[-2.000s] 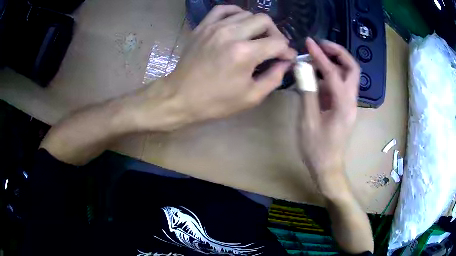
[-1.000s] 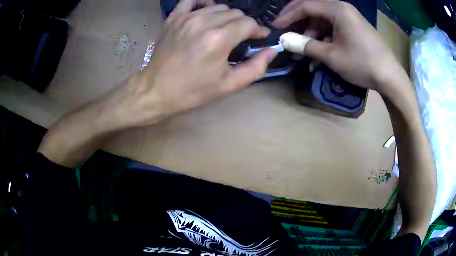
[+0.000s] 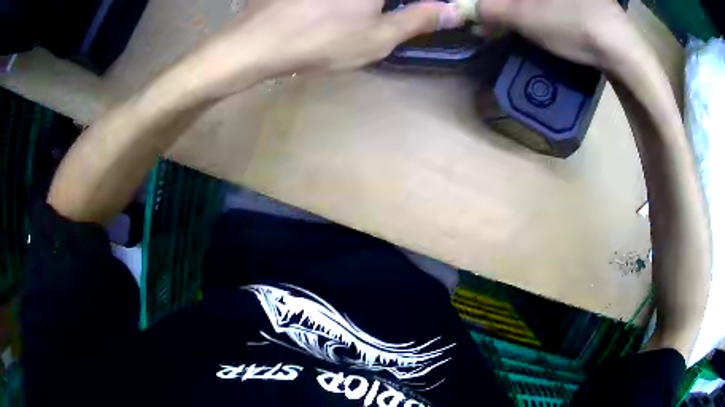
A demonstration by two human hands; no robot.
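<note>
A round black housing (image 3: 436,56) lies at the top edge, mostly cut off and covered by my hands; its near rim shows. Its chunky black base (image 3: 544,102), with a round knob, stands to the right. My left hand (image 3: 338,36) reaches over the housing from the left, its thumb near the rim and its other fingers cut off or hidden. My right hand (image 3: 548,20) reaches in from the right above the base, with a whitish finger cover close to my left thumb tip. Both hands are cut off at the top, and no held pad can be made out.
Tan cardboard (image 3: 397,167) covers the bench. A shiny clear bag with white contents (image 3: 707,119) lies at the right edge, behind my right forearm. A dark unit (image 3: 103,36) is at upper left. Green crates (image 3: 171,246) and a yellow one (image 3: 493,314) show below the bench edge.
The view has tilted down, so the hands and housing sit higher and are more cut off. Earlier my right hand swung around to the right of the base, and a white strip showed at my left fingers.
</note>
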